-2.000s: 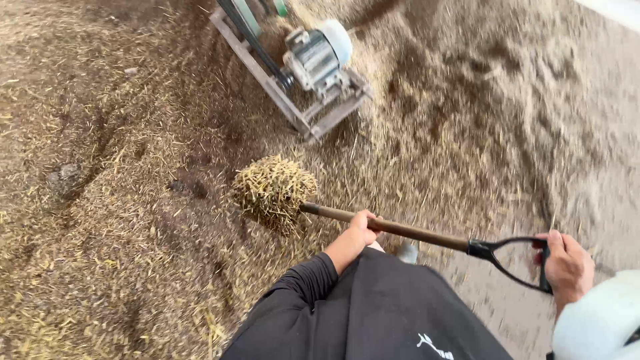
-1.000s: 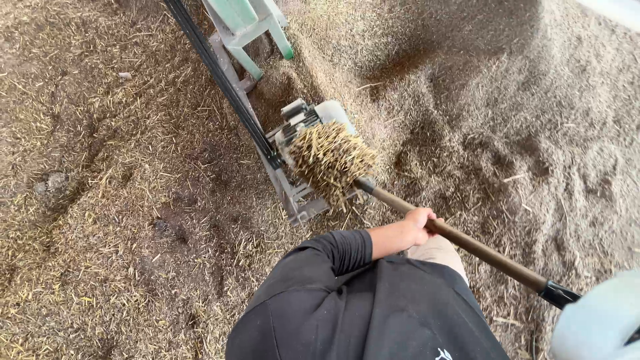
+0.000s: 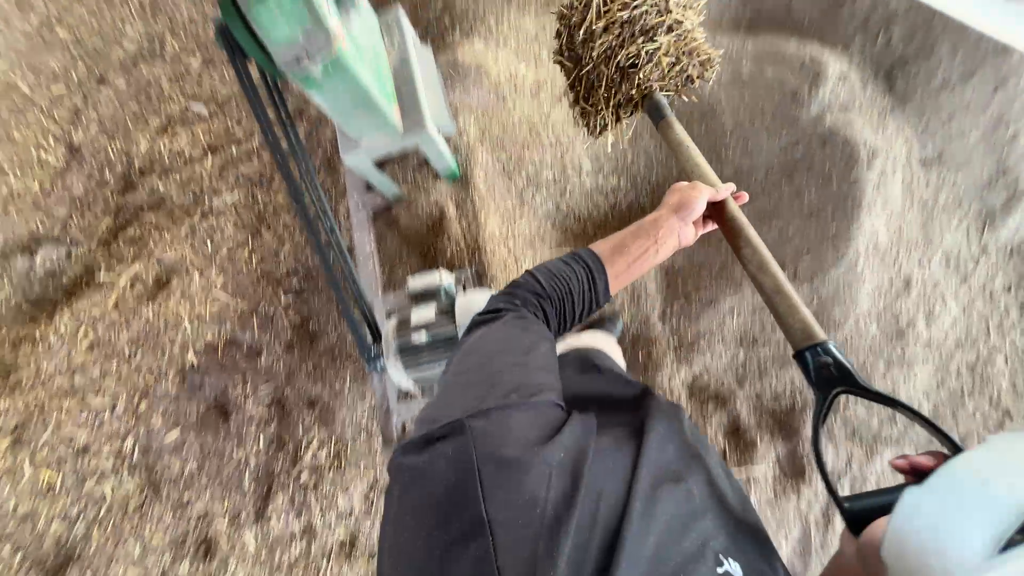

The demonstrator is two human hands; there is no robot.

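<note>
My left hand [image 3: 694, 211] is closed around the wooden shaft of a shovel [image 3: 764, 264], partway along it. At the lower right my right hand [image 3: 872, 544] grips the black D-shaped handle [image 3: 872, 506], partly covered by something white and blurred. A heap of chopped straw [image 3: 632, 60] sits on the shovel's head at the top centre and hides the blade.
A green machine [image 3: 352, 72] on legs stands at the upper left, with black drive belts [image 3: 300, 188] running down to an electric motor [image 3: 424, 328] on a metal frame. Loose chopped straw [image 3: 120, 400] covers the ground around.
The loaded shovel has swung from above the motor to the right of the green machine, both hands moving with it. The view has shifted, and more of the green machine shows.
</note>
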